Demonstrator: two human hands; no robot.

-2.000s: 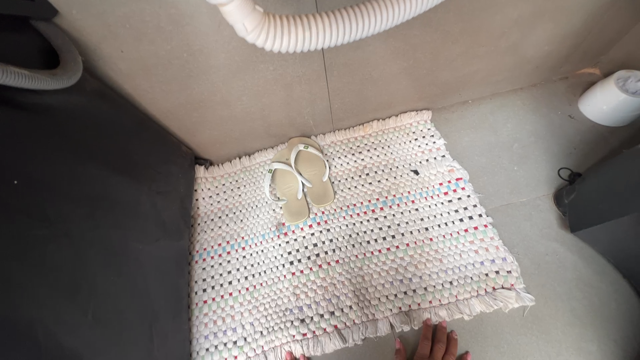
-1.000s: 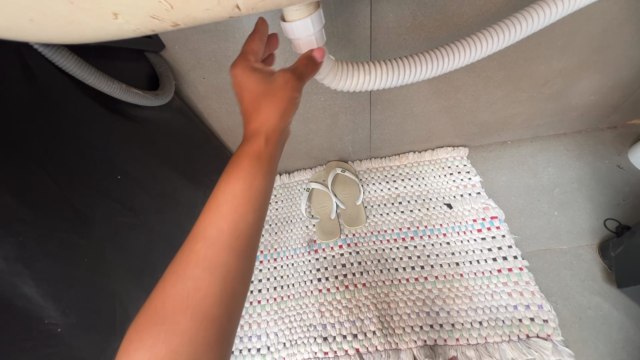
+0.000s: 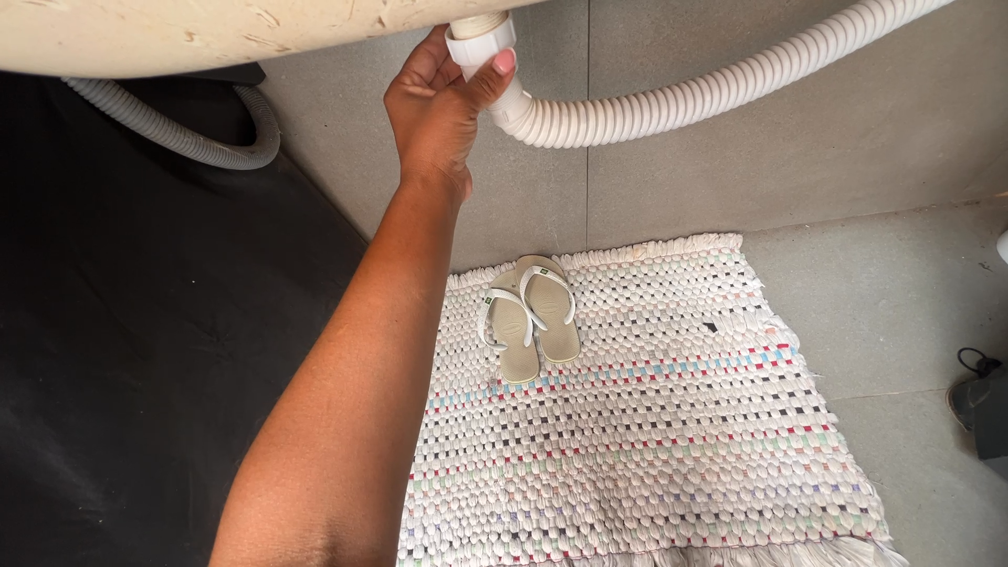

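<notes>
My left hand (image 3: 449, 102) reaches up from the bottom edge to the white plastic drain fitting (image 3: 480, 43) under a cream basin. The thumb presses the front of the fitting just below its collar nut, and the fingers curl behind its left side, partly hidden. From this fitting a white corrugated drain hose (image 3: 654, 114) bends and runs up to the right. The cream underside of the basin (image 3: 181, 27) fills the top left. My right hand is out of view.
Beige flip-flops (image 3: 543, 315) lie on a woven rag rug (image 3: 630, 441) below. A black panel or sheet (image 3: 157, 315) covers the left side, with a grey corrugated hose (image 3: 181, 138) above it. Dark objects (image 3: 980, 405) stand at the right edge on grey floor tiles.
Fingertips showed low by the rug's edge two seconds ago. A second ago my left hand was open beside the fitting; now its thumb and fingers are closed around it. The view has shifted upward.
</notes>
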